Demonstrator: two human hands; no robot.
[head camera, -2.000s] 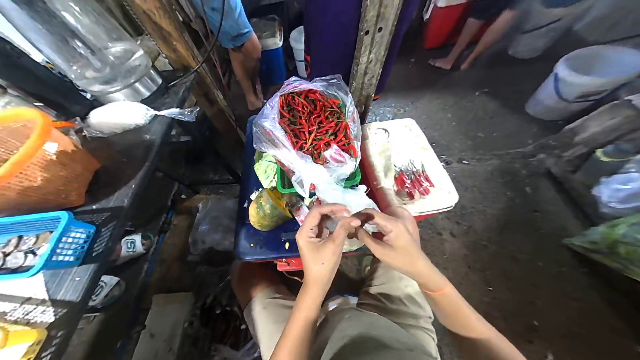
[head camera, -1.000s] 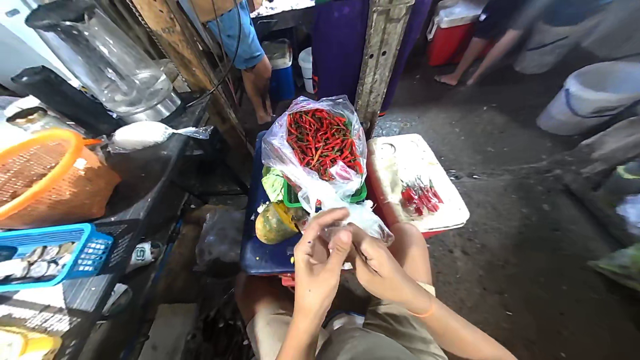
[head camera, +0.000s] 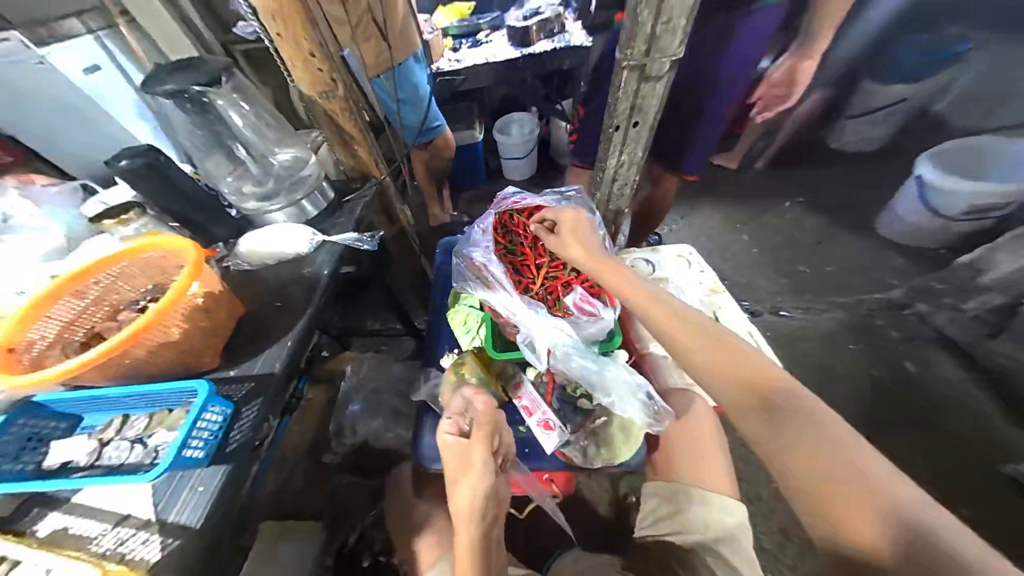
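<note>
Red chillies (head camera: 532, 268) fill a clear plastic bag (head camera: 488, 280) that lies over a green plastic basket (head camera: 502, 346) on a blue surface (head camera: 438, 320). My right hand (head camera: 568, 234) is at the top of the chillies, fingers bent together; whether it pinches one is hidden. Below the basket, my left hand (head camera: 478, 432) is closed on a small clear plastic bag (head camera: 540, 496), whose end trails down to the right. Near that hand are a yellow-green fruit (head camera: 472, 374) and a printed packet (head camera: 540, 416). A white lid (head camera: 696, 276) lies partly behind my right forearm.
On the black table at left stand an orange basket (head camera: 192, 320), a blue basket of coins (head camera: 210, 416), a knotted bag of white stuff (head camera: 276, 244) and a clear container (head camera: 256, 144). A metal post (head camera: 640, 104) rises behind the chillies. People stand beyond; a white bucket (head camera: 952, 192) is at right.
My hands were together in front of the chilli bag and are now apart: the right has moved forward to the chillies. A person beyond the metal post has come into view.
</note>
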